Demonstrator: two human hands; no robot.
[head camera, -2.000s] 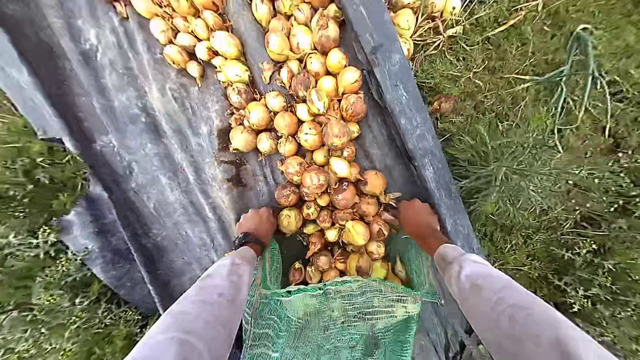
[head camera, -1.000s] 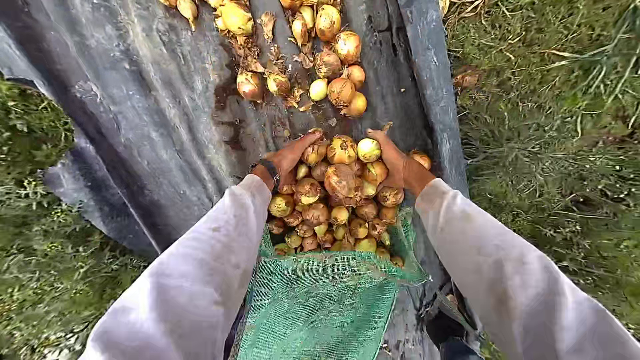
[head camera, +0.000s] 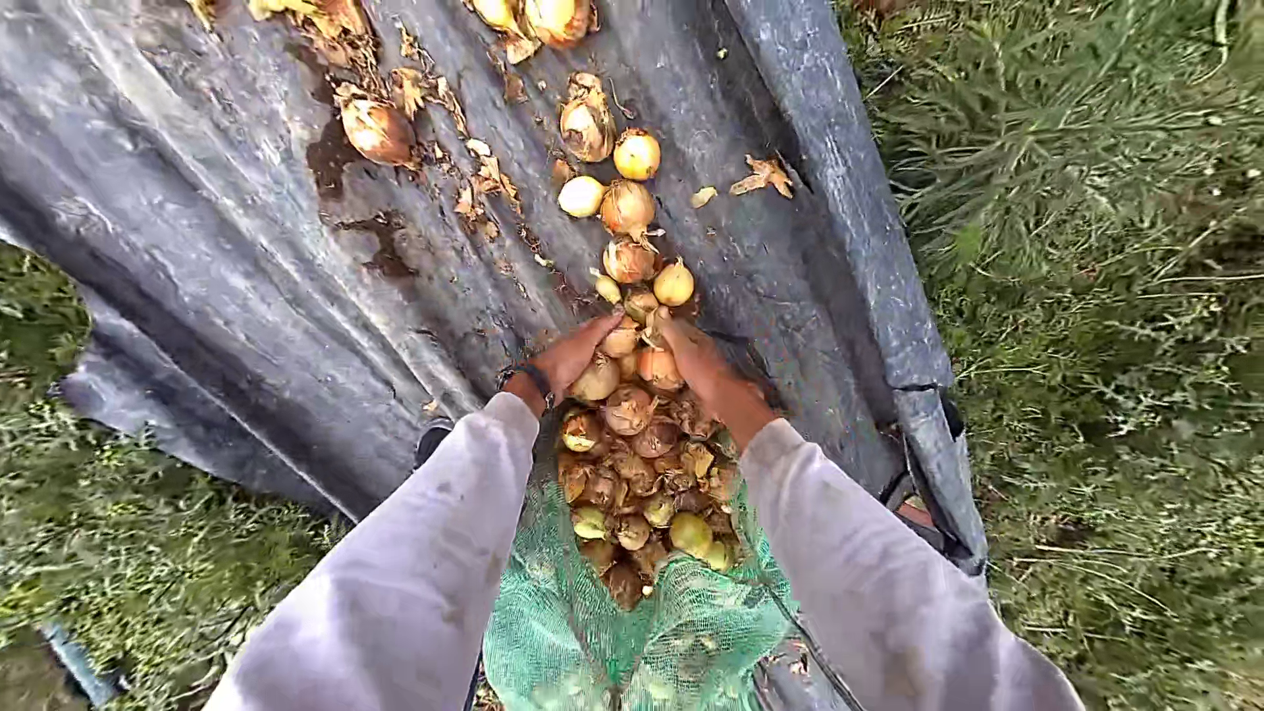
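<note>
My left hand (head camera: 575, 355) and my right hand (head camera: 696, 360) cup a few onions (head camera: 620, 339) between them, palms facing inward, with thumbs nearly together. Below my wrists, a heap of brown and yellow onions (head camera: 637, 474) lies in the mouth of a green mesh sack (head camera: 563, 617). Just beyond my fingertips, a short line of loose onions (head camera: 628, 207) rests on a grey plastic sheet (head camera: 474, 326). My left wrist bears a dark band. The lower layers of onions are hidden.
Another onion (head camera: 377, 130) lies at the upper left among dry skins (head camera: 484, 183). More onions (head camera: 558, 18) show at the top edge. The sheet has a raised, folded right edge (head camera: 859, 197), with grass (head camera: 1106, 395) beyond it. Weeds (head camera: 128, 553) grow at the left.
My hands have come closer together around fewer onions. The heap that was between them one second ago now lies lower, in the sack's mouth. The view has shifted.
</note>
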